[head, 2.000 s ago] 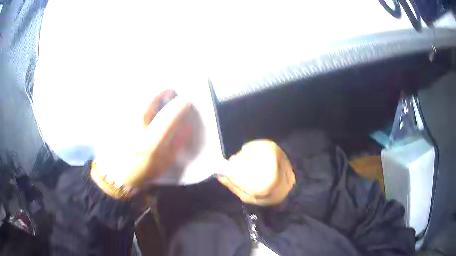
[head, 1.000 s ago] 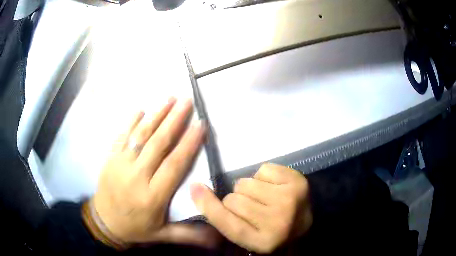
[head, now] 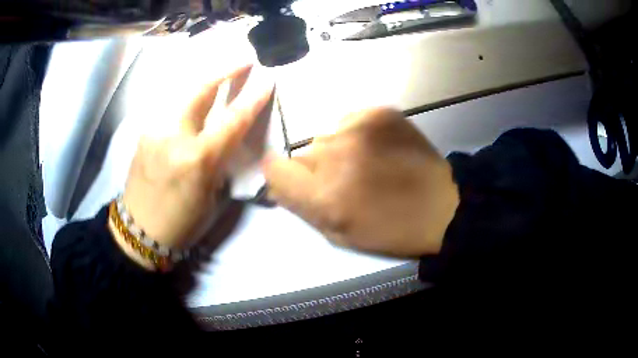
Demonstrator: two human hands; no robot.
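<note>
A pale panel (head: 246,183), glaring white with a thin dark edge, lies between my hands below the machine. My left hand (head: 185,157) is on its left part, fingers bent and reaching toward the black rounded block (head: 278,42); the glare hides whether it grips or only presses. My right hand (head: 371,185) is blurred, with curled fingers, its thumb and fingertips closed at the panel's dark edge near the left hand. The needle area cannot be made out.
The dark machine head (head: 133,15) spans the top left. A blue and silver cutter (head: 413,19) lies behind the block. Black scissors handles (head: 610,133) are at the right edge. A grey measuring strip (head: 315,301) runs along the front edge. Dark cloth (head: 19,154) hangs at left.
The view has shifted, showing more of the machine and the cutter. Both hands are now nearer the black block. My left hand has gone from flat to bent fingers; my right hand has moved up.
</note>
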